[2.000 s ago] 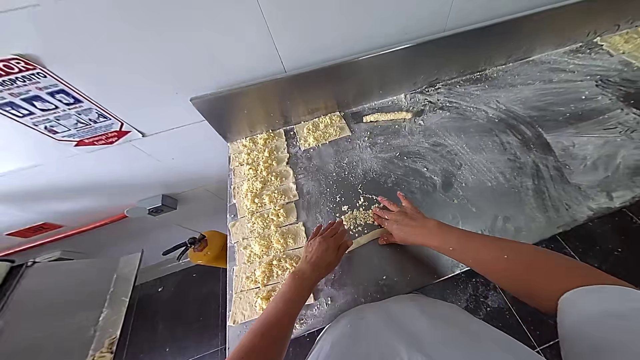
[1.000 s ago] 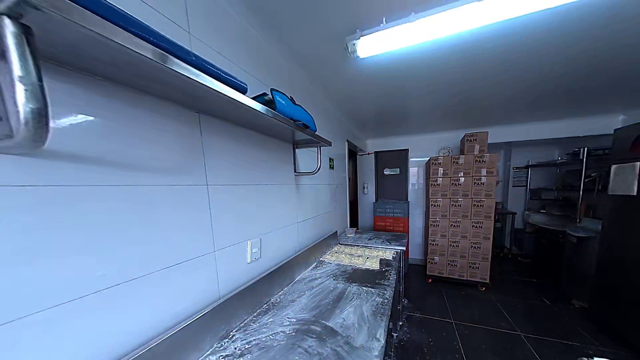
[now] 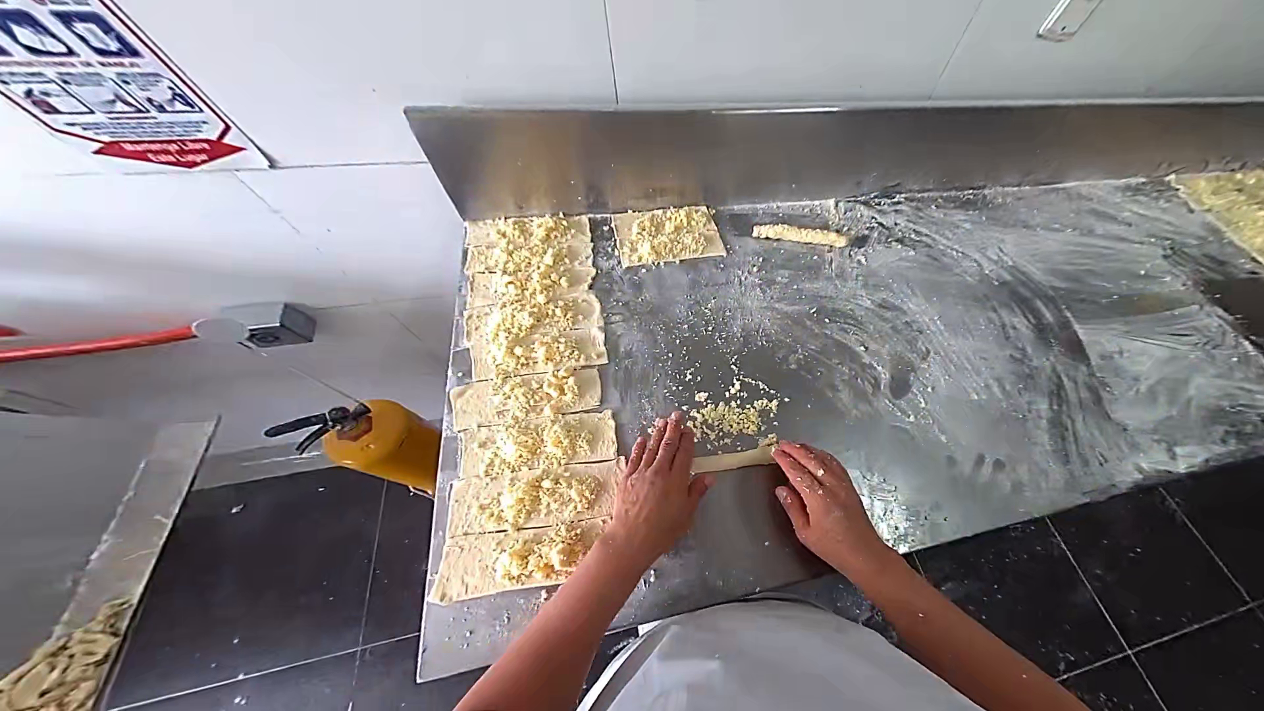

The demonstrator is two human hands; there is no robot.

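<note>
A slim dough roll (image 3: 733, 460) lies near the front edge of the steel table. My left hand (image 3: 660, 484) rests flat at its left end, fingers extended. At the roll's right end, my right hand (image 3: 818, 490) touches it with its fingertips. Loose crumbled cheese (image 3: 733, 419) is scattered just behind the roll. To the left, overlapping dough pieces (image 3: 533, 395) form a column topped with crumbled filling. One separate topped dough piece (image 3: 668, 236) and a thin finished-looking roll (image 3: 800, 235) lie near the backsplash.
The floured steel table (image 3: 948, 365) extends right, with more topped dough (image 3: 1229, 207) at its far right. A steel backsplash (image 3: 810, 148) runs along the wall. A yellow fire extinguisher (image 3: 383, 444) stands left of the table. Dough scraps (image 3: 69, 657) lie on another surface at lower left.
The view swung up toward shelves and stacked boxes, then back down to the table. Compared with the oldest frame, both hands remain at the dough near the front edge.
</note>
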